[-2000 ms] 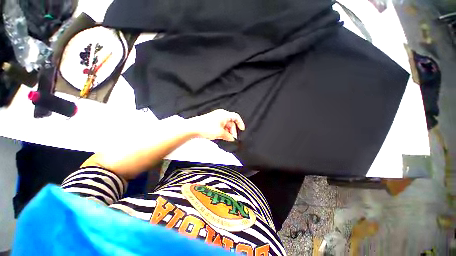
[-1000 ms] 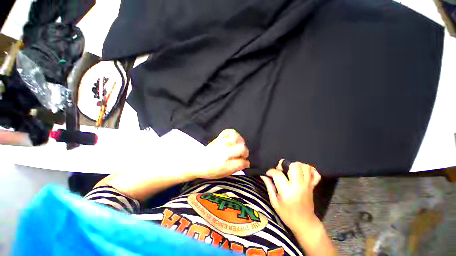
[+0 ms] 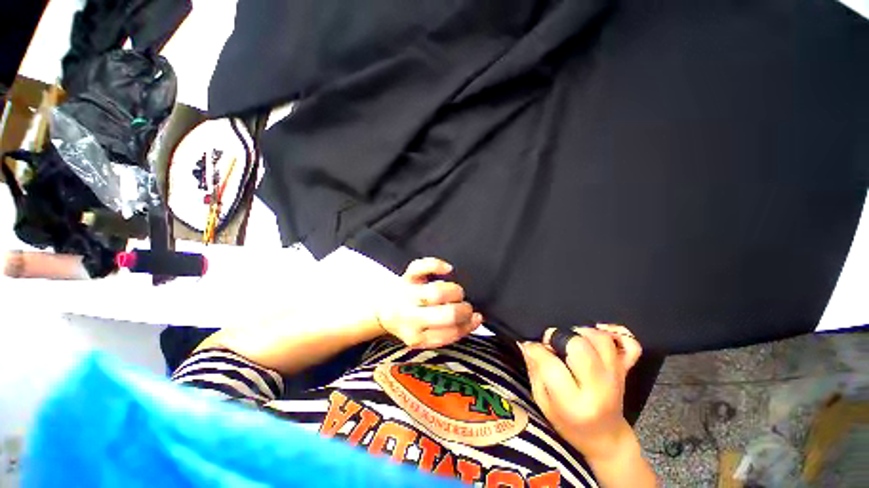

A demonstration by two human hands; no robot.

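The large black garment (image 3: 667, 191) covers most of the white tabletop, with folds running across its middle. My left hand (image 3: 434, 310) has its fingers curled on the garment's near edge. My right hand (image 3: 586, 372) pinches the same edge a little to the right, with a dark ring-like band (image 3: 562, 338) on one finger. The edge runs between both hands. No needle or thread can be made out.
On the left are a white dish (image 3: 186, 191) with small dark pieces and a yellow-orange tool (image 3: 212, 217), a black thread cone (image 3: 167, 263), a pinkish-tan roll (image 3: 43, 265), a clear plastic bag (image 3: 90, 157) and black bags (image 3: 124, 95). Speckled floor (image 3: 724, 400) shows at lower right.
My right hand, out of view two seconds before, came in at the near edge and now lies slightly lower and further right, its fingers on the cloth. The camera view has shifted.
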